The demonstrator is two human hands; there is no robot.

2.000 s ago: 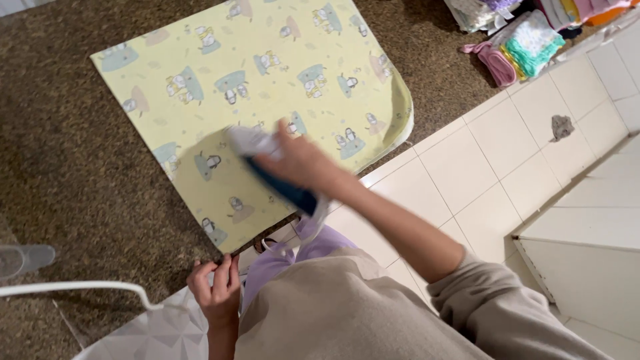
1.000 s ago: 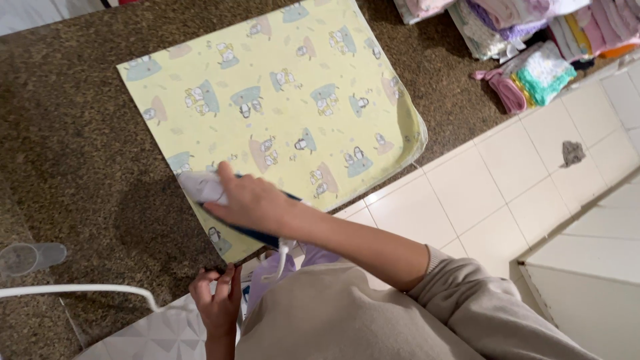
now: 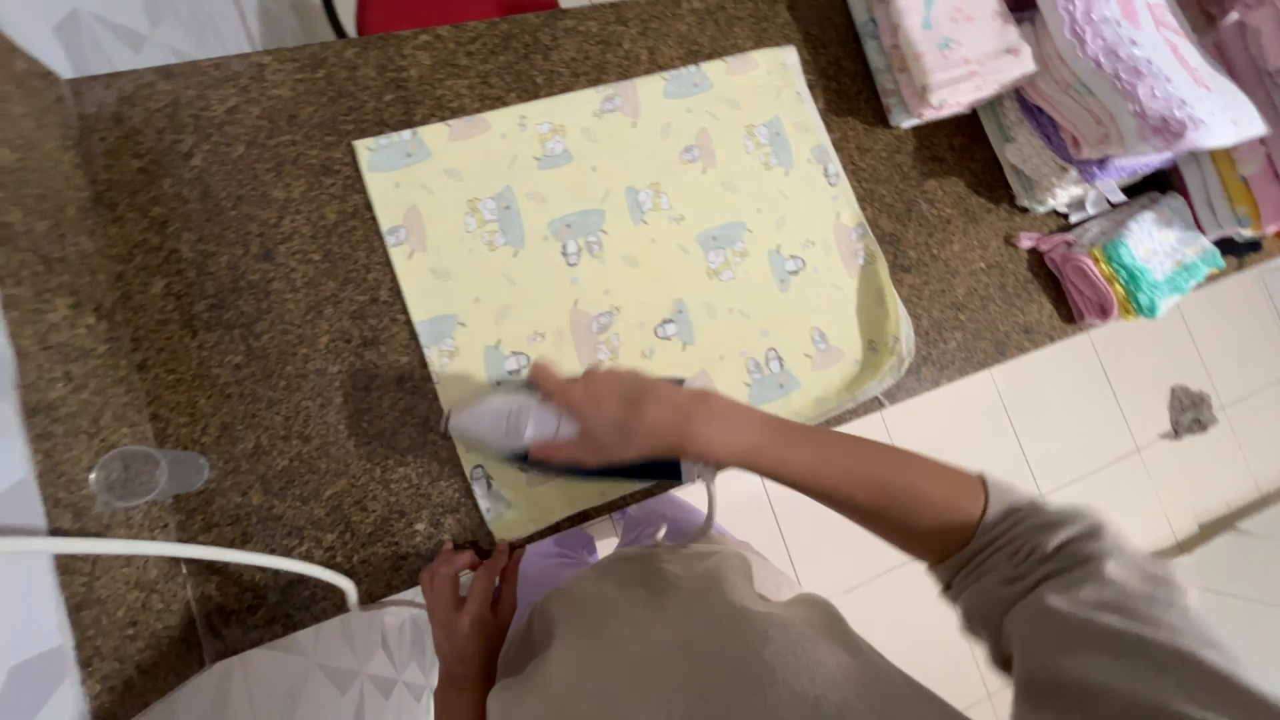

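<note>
A yellow cloth (image 3: 620, 230) printed with small animals lies flat on a brown speckled stone counter, its right corner slightly curled. My right hand (image 3: 625, 415) is closed around a clothes iron (image 3: 510, 422), blurred by motion, over the cloth's lower left part. The iron's light-coloured front points left, and its cord hangs from the rear. At the counter's near edge, my left hand (image 3: 470, 590) rests with bent fingers by the cloth's lower corner; whether it pinches the fabric is hidden.
Folded cloths (image 3: 1150, 90) are stacked at the upper right, with a smaller folded pile (image 3: 1130, 258) near the counter edge. A clear plastic cup (image 3: 150, 476) lies on the left, above a white curved tube (image 3: 180, 552). A grey clump (image 3: 1190, 411) is on the tiled floor.
The iron in my right hand has moved from nearer the cloth's middle to its lower left edge and now points left. My left hand has stayed by the lower corner.
</note>
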